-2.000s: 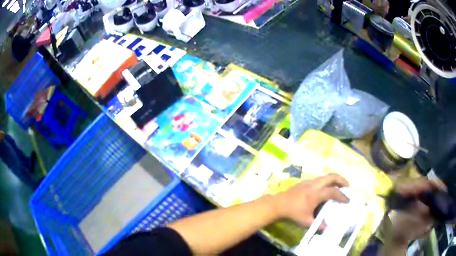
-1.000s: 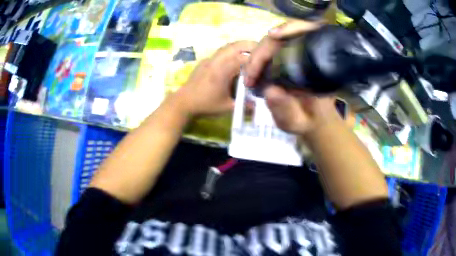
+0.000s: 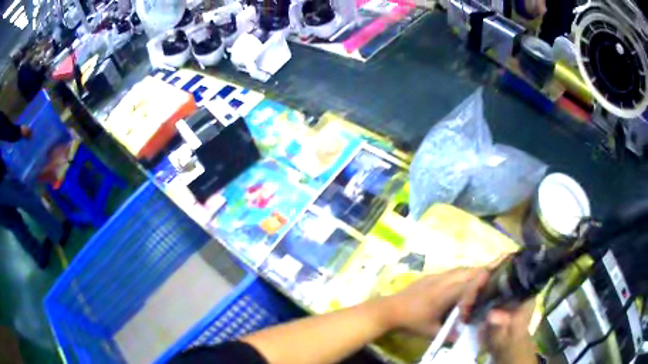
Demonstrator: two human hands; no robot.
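The white housing [image 3: 465,344] lies low in the picture at the near edge of the yellow padded cushion [image 3: 455,236], cut off by the bottom edge. My left hand [image 3: 428,301] holds the housing from its left side. My right hand [image 3: 509,334] grips the black electric screwdriver [image 3: 506,286] above the housing, close to my left fingers. The screwdriver is dark and blurred. Its tip, any screw and much of the housing are hidden by the hands and the tool.
Clear plastic bags [image 3: 455,160] and a white-topped round tin [image 3: 563,204] stand behind the cushion. A black box [image 3: 226,158] lies left on printed sheets. A blue crate [image 3: 153,266] is below the bench edge. White assemblies [image 3: 259,55] stand on the far bench. A person is at far left.
The view swung down to the hands and back up. Against two seconds ago, the screwdriver has moved left from beside the housing to above it, near my left hand.
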